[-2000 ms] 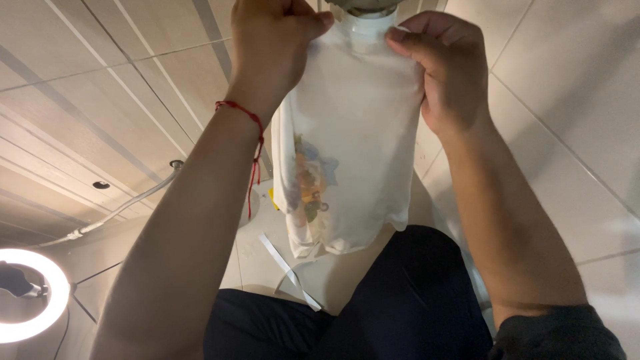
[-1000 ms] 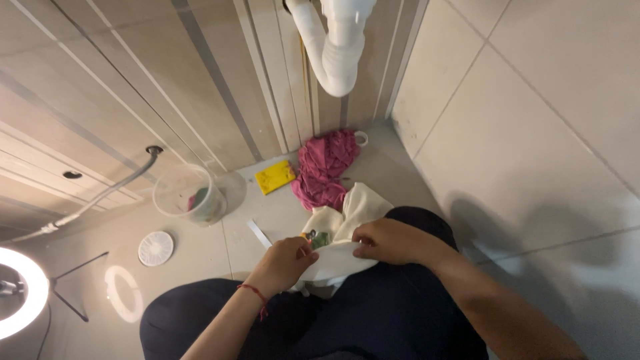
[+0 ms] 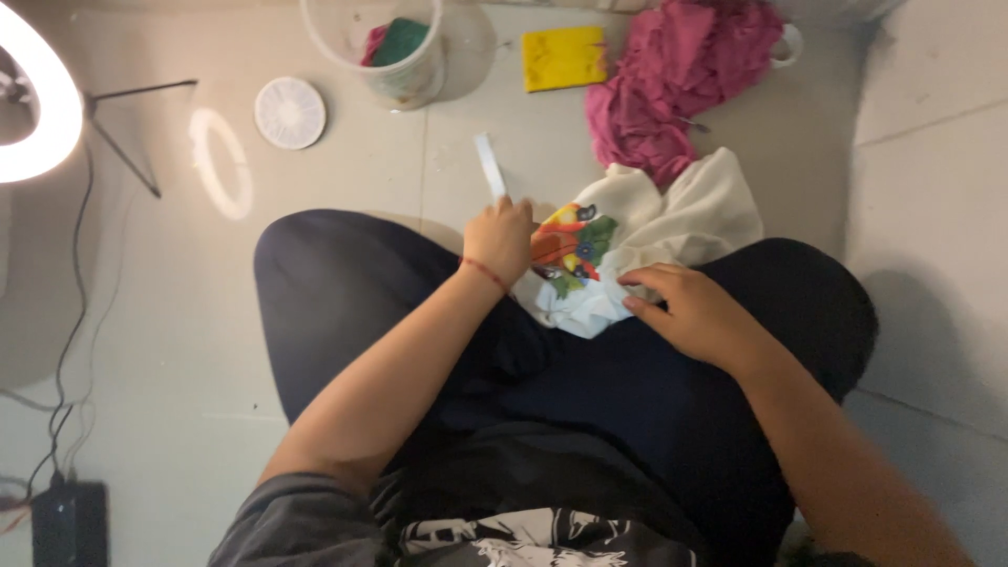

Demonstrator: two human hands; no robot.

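A white cloth with a colourful print (image 3: 693,216) lies crumpled across the floor and my lap. My left hand (image 3: 500,236), with a red cord at the wrist, is at the near end of a narrow white strip (image 3: 490,165), beside the cloth's printed part; its fingertips are hidden, so its grip on the strip cannot be told. At the cloth's near right side is my right hand (image 3: 681,311), thumb and fingers apart, the fingertips at or just over the folds.
Beyond the cloth lie a pink cloth (image 3: 685,71) and a yellow sponge (image 3: 563,59). A clear plastic tub (image 3: 405,83) holds a green pad. Further left are a round white lid (image 3: 290,113), a lit ring lamp (image 3: 67,118) on thin legs, and cables.
The white cloth, stretched upright between both hands two seconds ago, now lies crumpled low. My left hand has moved from the cloth's edge to the white strip. My right hand has let go of the edge.
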